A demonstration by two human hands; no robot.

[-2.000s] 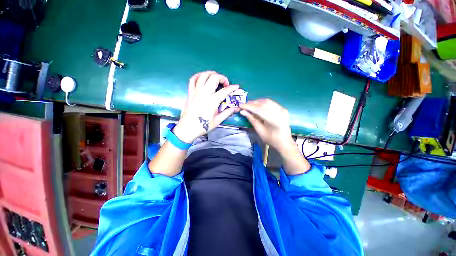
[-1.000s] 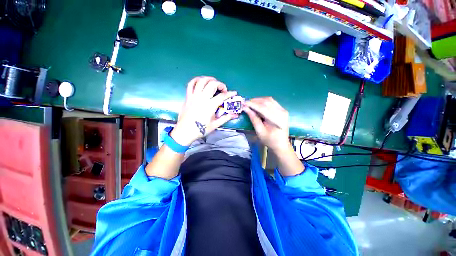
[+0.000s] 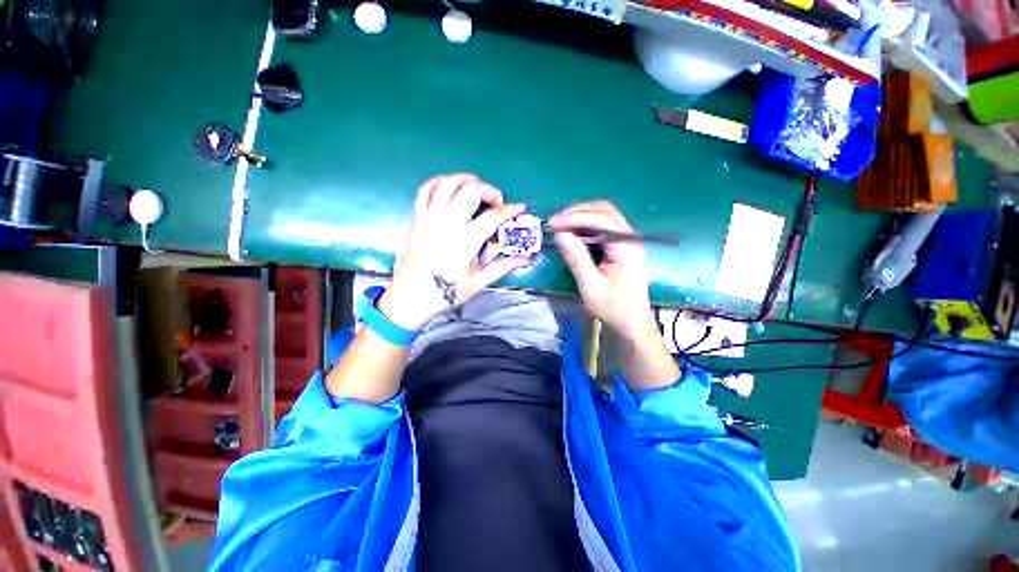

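My left hand (image 3: 449, 240) holds a small watch case (image 3: 518, 237) between thumb and fingers, over the near edge of the green bench. The case is open towards me and shows a dark and light circuit board inside a pale rim. My right hand (image 3: 605, 259) is just right of the case and holds a thin dark stick-like tool (image 3: 628, 236), perhaps tweezers or a pick. The tool lies nearly level, with its rear end pointing right. Its tip is near the right side of the case; I cannot tell whether it touches.
Green bench (image 3: 369, 123) bears a knife (image 3: 704, 122), blue bin (image 3: 819, 125), white paper (image 3: 751, 250), wire reel (image 3: 39, 190) and dark watch-like units (image 3: 278, 87). A grey tool (image 3: 894, 253) with cables lies right. Red trays (image 3: 56, 391) stand at the left.
The dark tool in my right hand now shows clearly and lies more level. The case has turned slightly and its inside shows more plainly. The view has shifted slightly.
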